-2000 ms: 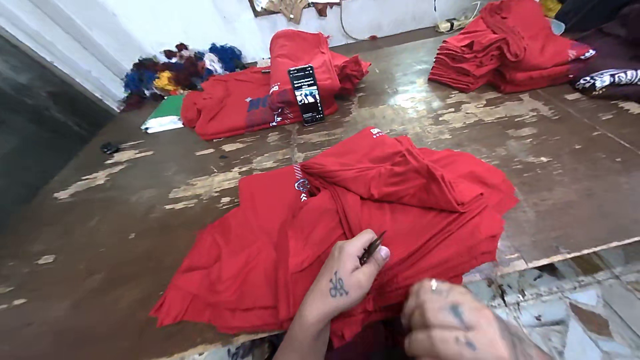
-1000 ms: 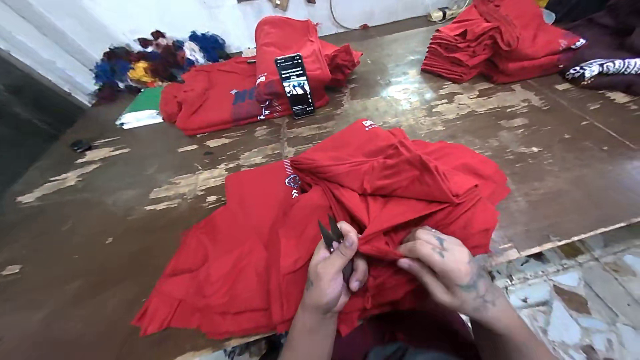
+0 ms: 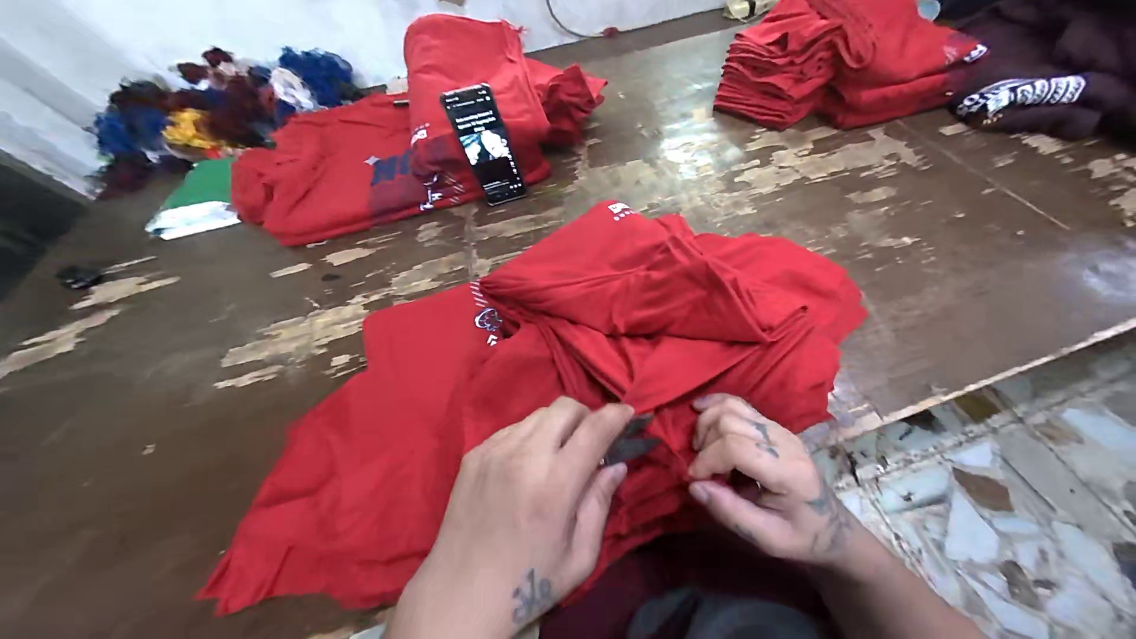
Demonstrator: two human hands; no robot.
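Red printed fabric garments (image 3: 408,426) lie in a loose, folded heap at the near side of the table. Over the heap's near edge, my left hand (image 3: 541,488) holds small dark thread snips (image 3: 632,442), their blades showing beyond the fingertips and pointing right toward the cloth. Most of the snips' body is hidden by the fingers. To the right, my right hand (image 3: 763,479) pinches a fold of the red fabric between thumb and fingers, a short distance from the blades.
A phone (image 3: 484,146) leans on a folded red garment pile (image 3: 337,160) at the back. Multicoloured yarn or thread scraps (image 3: 213,111) and a green and white cloth (image 3: 195,197) lie left of it. Another red stack (image 3: 781,71) and dark printed clothing (image 3: 1047,62) sit back right on the worn wooden table (image 3: 994,266).
My left hand has turned so that the snips point right instead of up, close to the right hand. Two seconds ago the right hand was a blurred fist; now it pinches the cloth.
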